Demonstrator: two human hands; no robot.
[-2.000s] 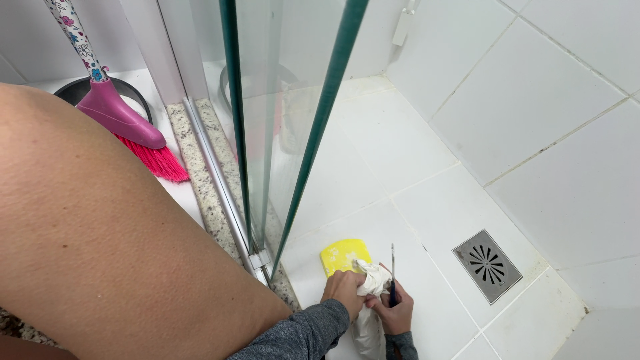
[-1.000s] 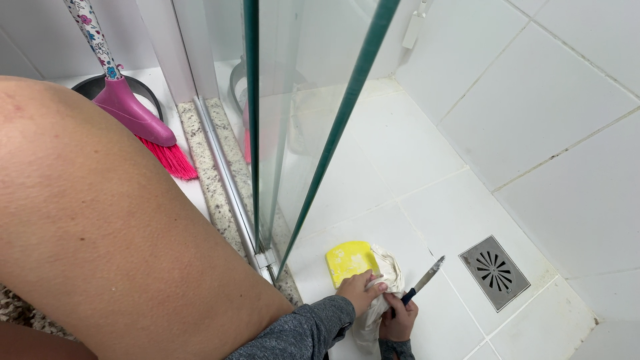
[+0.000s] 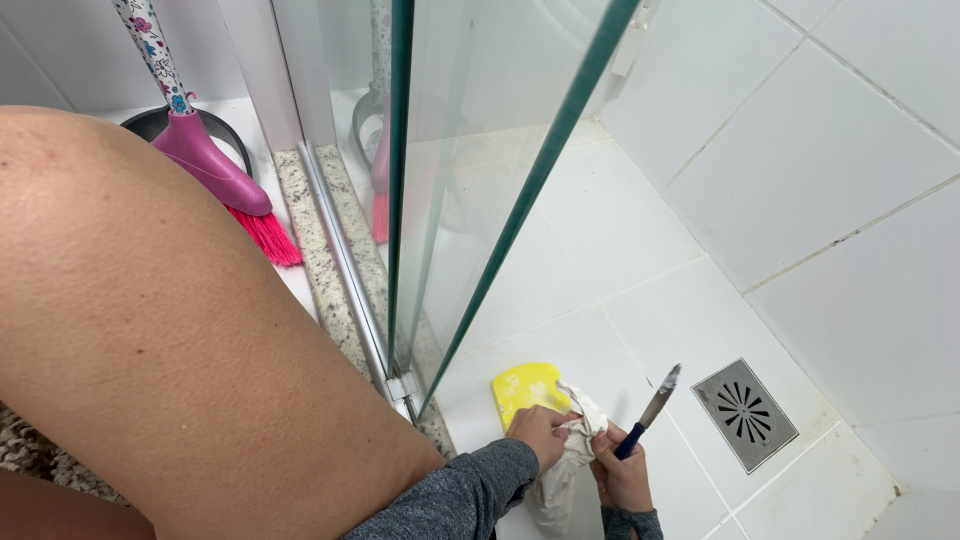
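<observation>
Both hands meet low in the view over the white tiled floor. My left hand [image 3: 538, 435] grips the upper edge of a crumpled white plastic bag [image 3: 556, 491]. On its other side, my right hand [image 3: 624, 466] holds the bag's edge together with a table knife [image 3: 654, 409], whose dark blue handle lies in the fingers. The knife blade points up and right and has white paste near its tip. Behind the bag, a yellow plastic spreader [image 3: 523, 384] with white smears shows partly; the hands and bag hide its lower part.
Glass shower door panels [image 3: 525, 195] with green edges stand left of the hands, by a metal track [image 3: 341, 262] on a speckled stone sill [image 3: 304, 217]. A square metal floor drain [image 3: 744, 414] lies to the right. A pink broom [image 3: 214, 169] leans at upper left, beyond a bare leg [image 3: 187, 322].
The knife blade, upright two seconds ago, now tilts up and to the right. Both hands have stayed at the bag, and its folds have shifted.
</observation>
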